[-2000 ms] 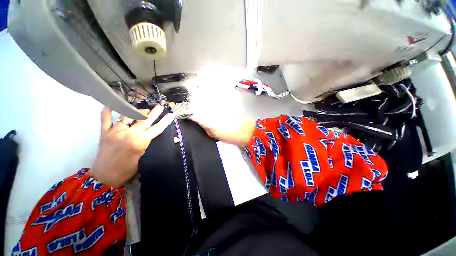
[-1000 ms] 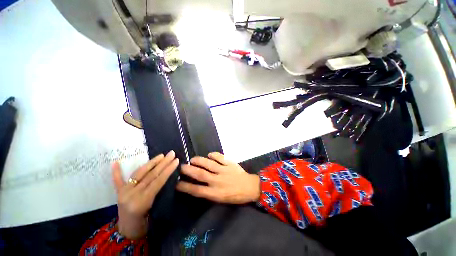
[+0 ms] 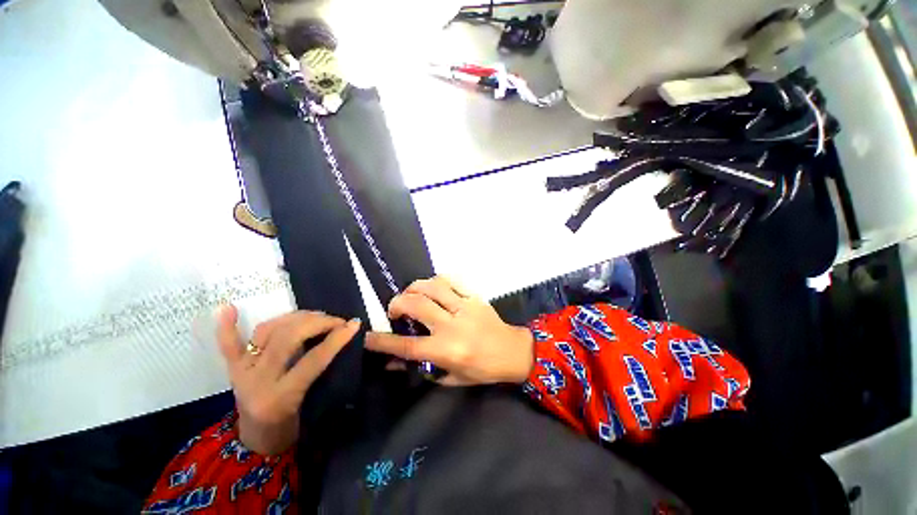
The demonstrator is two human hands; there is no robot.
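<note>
The black fabric panel point(image 3: 292, 211) runs from under the presser foot point(image 3: 310, 101) down to the table's front edge. The zipper point(image 3: 350, 201), with its speckled teeth line, lies along its right part. My left hand point(image 3: 287, 367) holds the panel's near end between thumb side and fingertips, at the lap. My right hand point(image 3: 447, 332) pinches the zipper's near end, its fingertips close to my left fingertips. A narrow white gap shows between panel and zipper just above the hands. The needle tip is too small to tell.
The off-white machine head point(image 3: 196, 40) spans the top, with lamp glare beside the needle. Red-handled snips point(image 3: 478, 75) lie under the arm. A zipper bundle point(image 3: 704, 161) hangs at right. A brass-coloured tab point(image 3: 253, 219) is left of the panel. Dark fabric point(image 3: 10, 236) lies at far left.
Both hands have come from the needle down to the panel's near end. Since one second ago, the right hand has gripped the zipper, and a gap has opened between zipper and panel. The view has shifted.
</note>
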